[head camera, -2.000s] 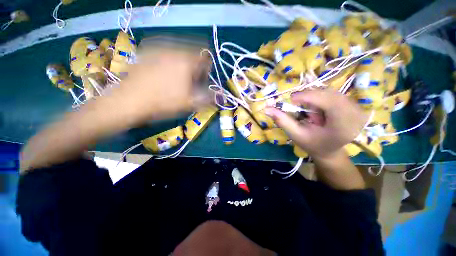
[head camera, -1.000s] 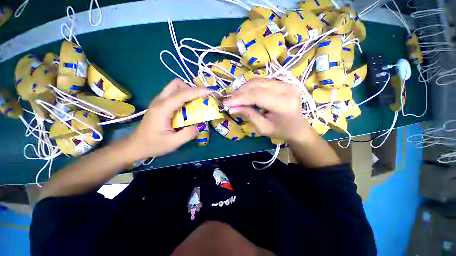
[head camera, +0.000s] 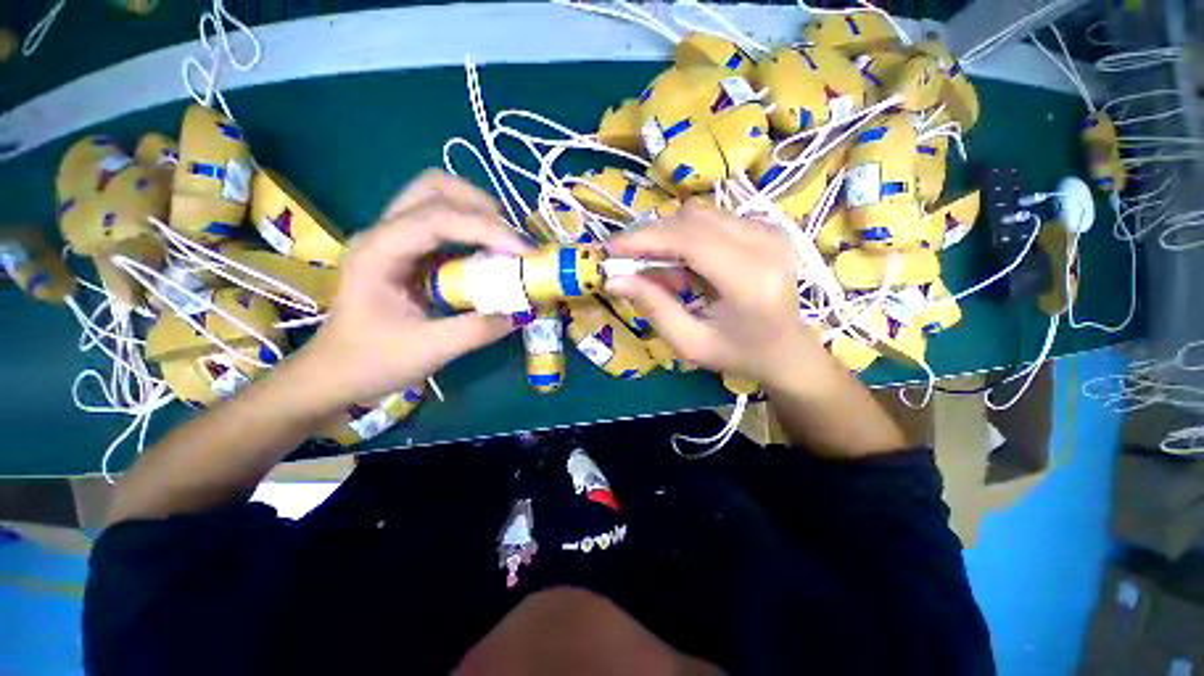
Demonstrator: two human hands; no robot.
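A yellow unit [head camera: 544, 276] with blue tape bands and a white label lies level between my hands, above the green bench. My left hand [head camera: 412, 284] grips its left part, fingers behind and thumb below. My right hand [head camera: 720, 291] is at its right end, fingertips closed on a thin whitish piece [head camera: 640, 267] at the unit's tip; whether this is cord or a small fitting I cannot tell. A heap of yellow units [head camera: 706, 126] with tangled white cords lies behind and right of my right hand. Another heap [head camera: 112, 198] lies at the left.
A pale rail [head camera: 436, 44] crosses the back of the green bench [head camera: 357, 126]. A black socket block [head camera: 1010, 231] and a white round plug [head camera: 1076, 205] are at the right. White cords [head camera: 1149, 376] hang at far right. Cardboard [head camera: 957, 442] shows below the bench edge.
Two seconds ago my left hand was blurred and higher; one second ago it held the yellow unit. The unit has since turned so its white label shows. My right hand stays at its end.
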